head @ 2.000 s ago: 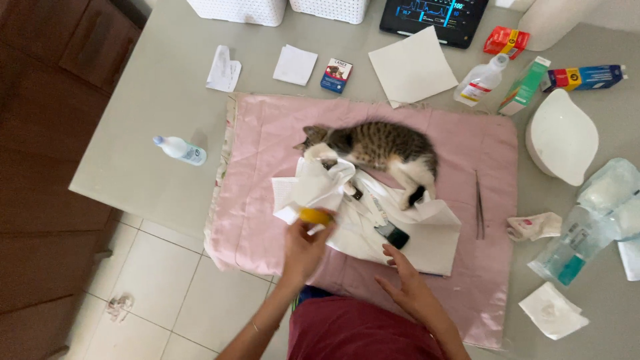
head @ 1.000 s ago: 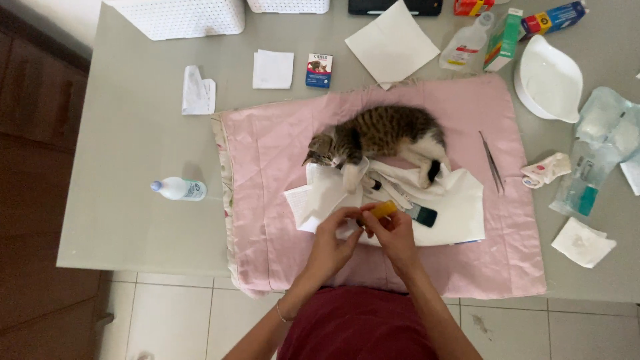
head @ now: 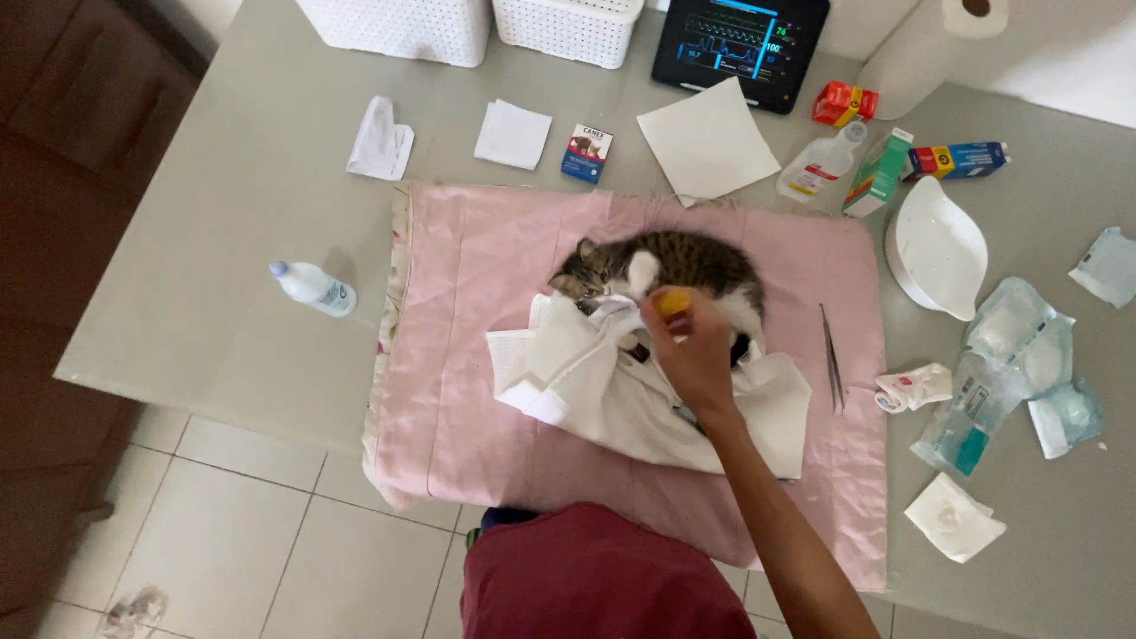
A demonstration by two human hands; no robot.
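A tabby-and-white kitten [head: 701,253] lies on its side on a pink quilted cloth [head: 479,257]. White cloth [head: 603,399] is spread in front of it and partly under its legs. My right hand [head: 697,346] is over the kitten's belly and forelegs, closed around a small yellow object [head: 672,303] that I cannot make out further. Under my wrist a dark item is mostly hidden. Metal tweezers [head: 832,359] lie on the pink cloth to the right of the kitten. My left hand is out of view.
Around the cloth are a white bottle [head: 315,288], a medicine box [head: 587,153], folded paper [head: 513,134], a clear bottle [head: 824,163], a white bowl [head: 936,248], opened clear packaging [head: 994,382] and crumpled gauze [head: 955,517]. Perforated baskets [head: 568,31] and a monitor screen [head: 741,44] stand at the back.
Both hands were together at the yellow object. Now my right hand has moved up over the kitten with it, and my left hand has left the view.
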